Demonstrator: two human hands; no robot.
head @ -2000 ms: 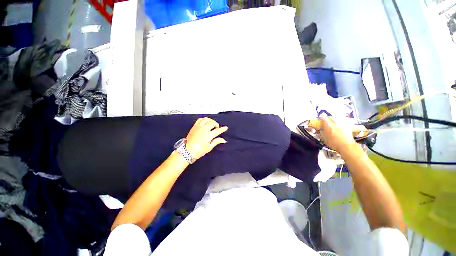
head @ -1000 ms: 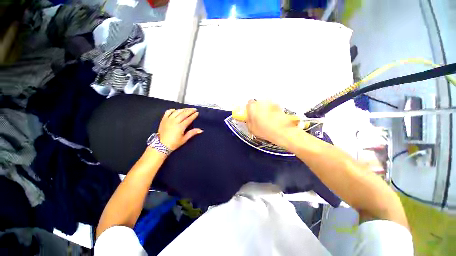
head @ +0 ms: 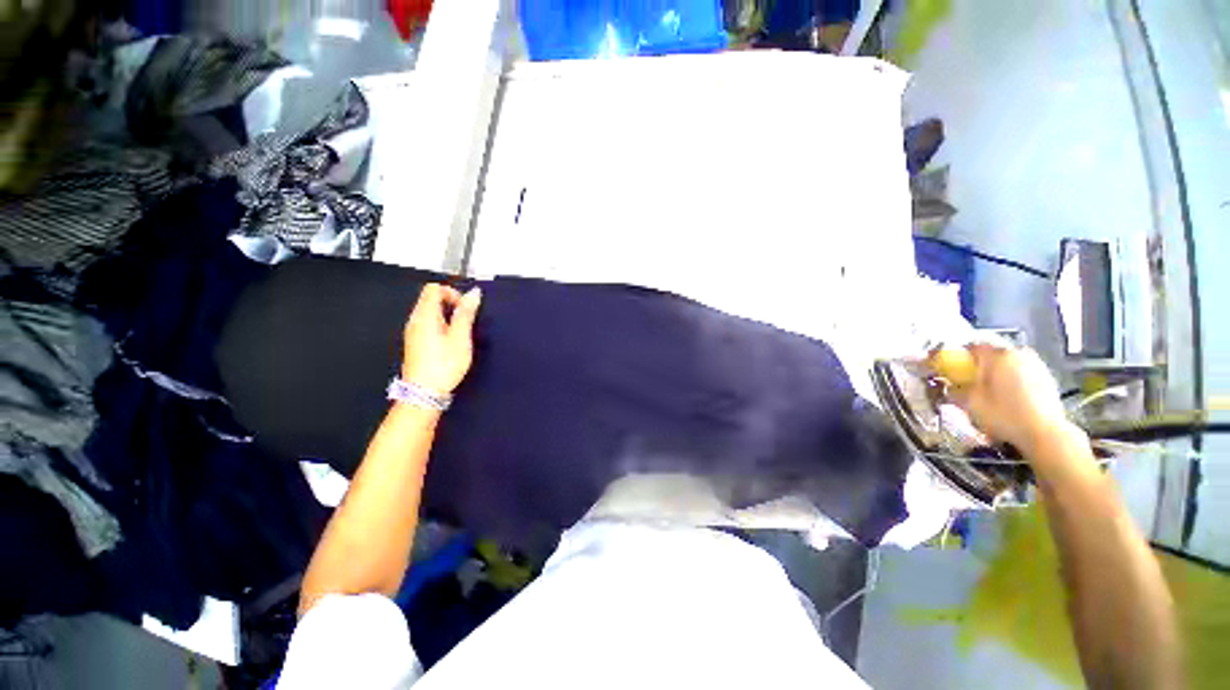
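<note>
A navy garment (head: 607, 378) lies over the black padded pressing form (head: 317, 344), whose rounded left end is bare. My left hand (head: 441, 337) is at the garment's left edge near the far side of the form, thumb and fingertips together, pinching the cloth edge. My right hand (head: 1005, 391) is closed on the yellow handle of the steam iron (head: 931, 425), which is at the iron rest, right of the garment's end. The iron's underside is hidden. A whitish haze shows over the garment's right part.
The white table (head: 688, 175) extends beyond the form, with a white beam (head: 472, 148) across its left side. Navy cloth (head: 149, 499) and patterned garments (head: 68, 229) are heaped at left. A blue crate (head: 621, 24) stands behind. A black hose (head: 1174, 429) runs right from the iron.
The iron moved right with my right hand, off the garment to the rest. My left hand moved from lying flat on the cloth to pinching its left edge.
</note>
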